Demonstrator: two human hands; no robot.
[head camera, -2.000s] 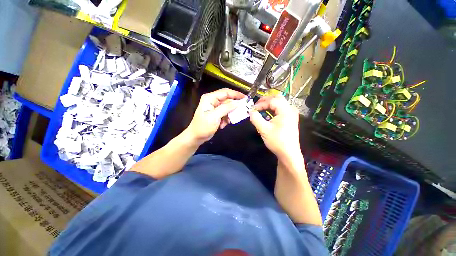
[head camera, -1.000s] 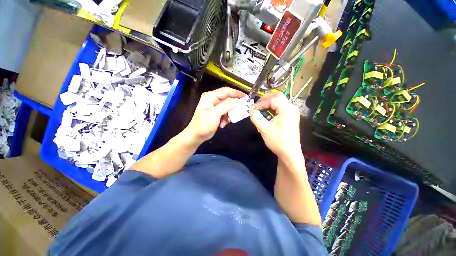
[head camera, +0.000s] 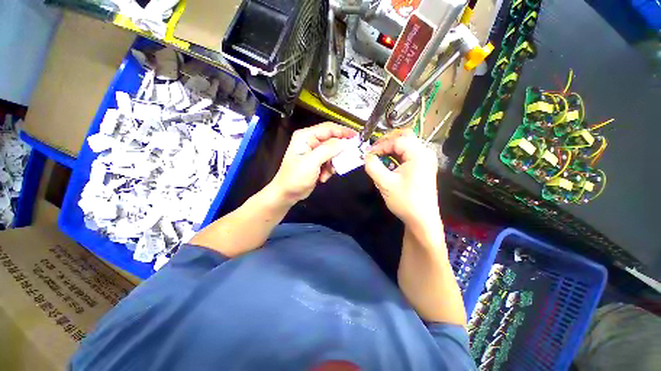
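Note:
My left hand (head camera: 306, 163) holds a small white plug housing (head camera: 349, 159) by its fingertips, in front of the bench's yellow edge. My right hand (head camera: 403, 174) is at the housing's right side, its thumb and finger pinched close to it. What the right fingertips grip, likely a wire or board, is too small to tell. The soldering iron (head camera: 380, 110) slants down from above, and its dark tip is at the top of the housing, between my hands. I cannot tell whether it touches.
A blue bin (head camera: 78, 190) heaped with white pieces is at left. A black fan (head camera: 299, 54) stands left of the iron. Wired green boards (head camera: 540, 148) lie on a black sheet (head camera: 625, 87) at right. A blue crate (head camera: 596, 269) with boards is lower right. A cardboard box (head camera: 54, 301) is lower left.
My hands stay at the iron tip with the housing. My right hand and its fingers have shifted slightly. The grey shape at the lower right edge has moved a little.

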